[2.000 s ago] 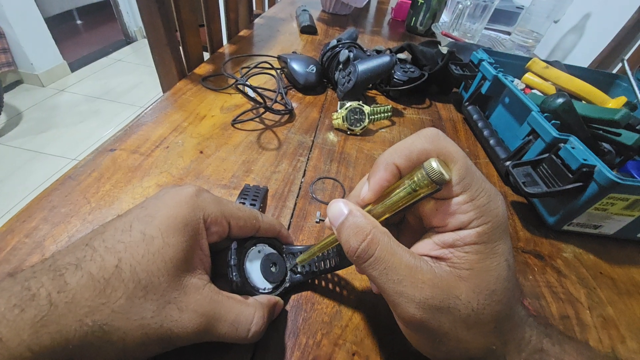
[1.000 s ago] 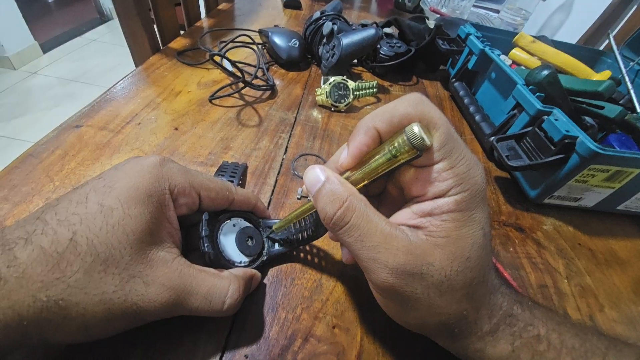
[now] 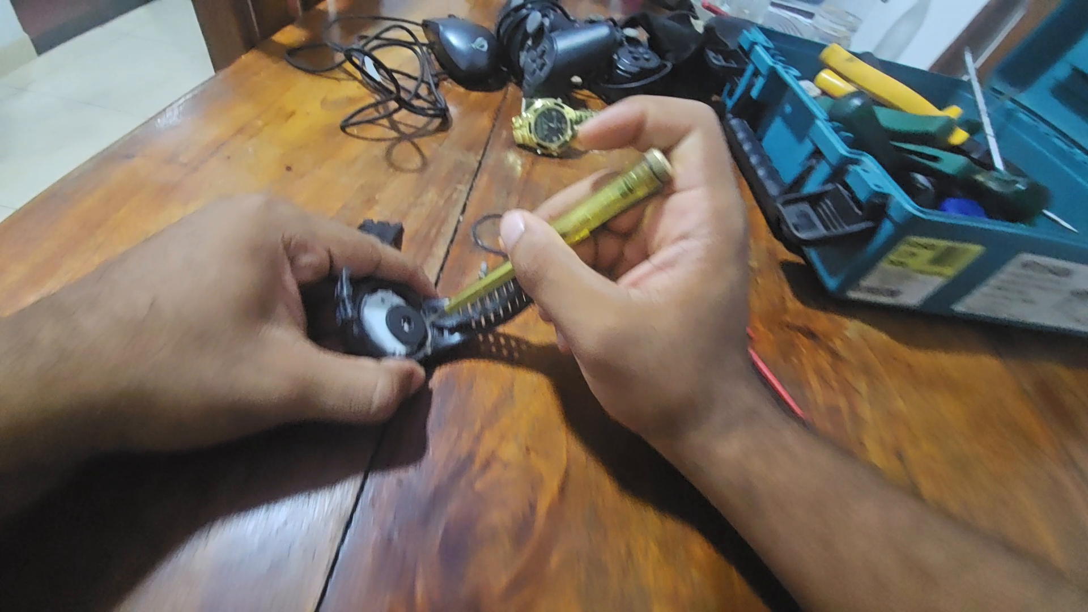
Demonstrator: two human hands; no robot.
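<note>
My left hand [image 3: 255, 323] grips a black wristwatch [image 3: 395, 327] by its case between thumb and fingers. The watch lies face down with its back off, showing a pale inside with a dark round part. Between thumb and fingers my right hand [image 3: 637, 272] holds a brass-coloured screwdriver [image 3: 578, 217], slanted, with its tip at the joint of case and perforated strap [image 3: 497, 306]. The exact contact of the tip is blurred. Behind the screwdriver lies a thin dark ring [image 3: 486, 234], partly hidden by my right hand, with a tiny metal part [image 3: 484, 269] near it.
A gold wristwatch [image 3: 548, 127] lies beyond my right hand. Farther back are a computer mouse [image 3: 466, 53] with its cable [image 3: 399, 93] and a black game controller [image 3: 569, 55]. An open teal toolbox [image 3: 901, 221] with pliers stands at right. A red thin object [image 3: 778, 378] lies beside my right forearm.
My right index finger has lifted off the screwdriver and my right hand has opened somewhat around it. The left hand keeps its hold on the watch.
</note>
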